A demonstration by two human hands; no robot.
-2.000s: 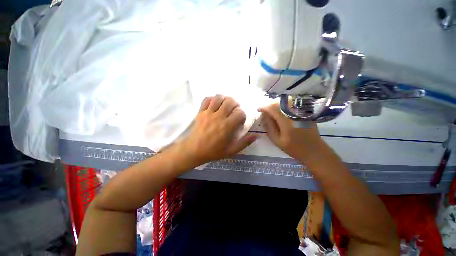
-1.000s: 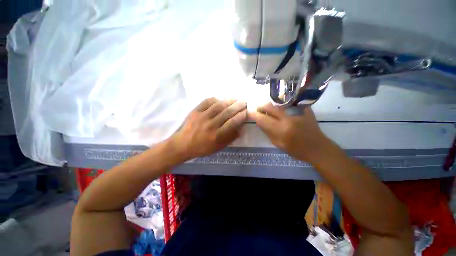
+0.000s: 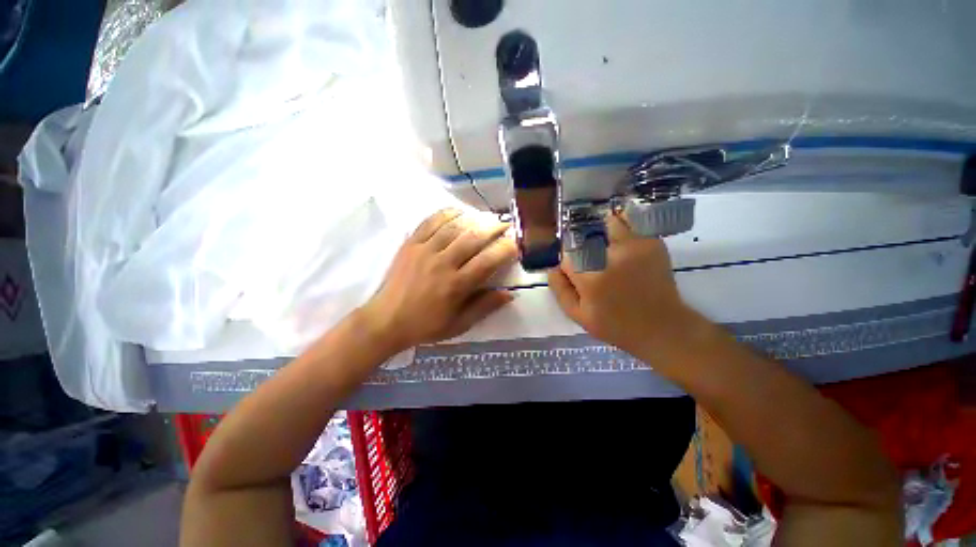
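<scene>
The white garment piece is spread and bunched over the left of the table and runs under my left hand. My left hand lies flat on its edge with fingers spread, pressing it beside the needle area. My right hand is right of the needle, fingers bent and partly hidden under the chrome guard and tension dial; whether it grips cloth cannot be seen. The white sewing machine head with a blue stripe stands above. The chrome guard hides the needle and presser foot.
A grey ruler strip runs along the table's front edge. A red basket with printed scraps is under the left edge. A red plastic bag is at the lower right. A small dark red tool lies at the right table end.
The view has shifted, so the machine head appears further left and the guard is seen more front-on. Both hands stay close to the needle area; my left fingers are a little more spread.
</scene>
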